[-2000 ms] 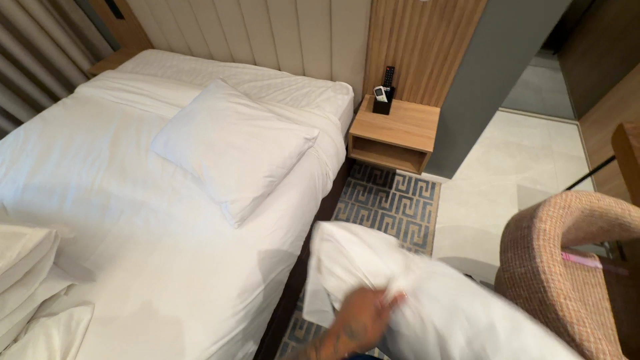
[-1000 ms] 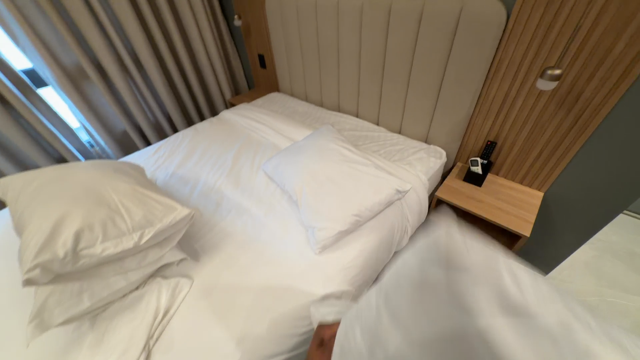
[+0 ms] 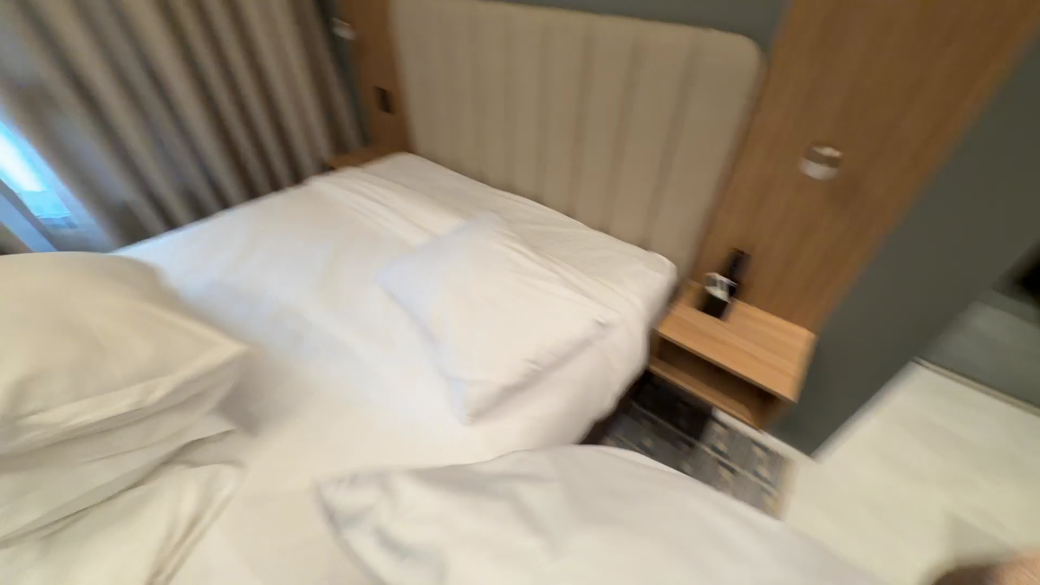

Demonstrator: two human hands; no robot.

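A large white pillow fills the bottom middle of the view, in front of the bed's near right side. Neither my left hand nor my right hand can be made out, so what grips this pillow is hidden. Another white pillow lies flat and slantwise on the white-sheeted bed, toward the headboard. At the left, plump white pillows are stacked on the bed, over rumpled white fabric. The picture is blurred by motion.
Beyond the bed stands a padded beige headboard. A wooden nightstand at its right carries a black holder. Patterned carpet lies below. Curtains hang at the left. A blurred brown shape shows at bottom right.
The hand seen on the pillow at the bottom earlier is out of sight. That pillow now shows lower in the view and no longer covers the nightstand's front.
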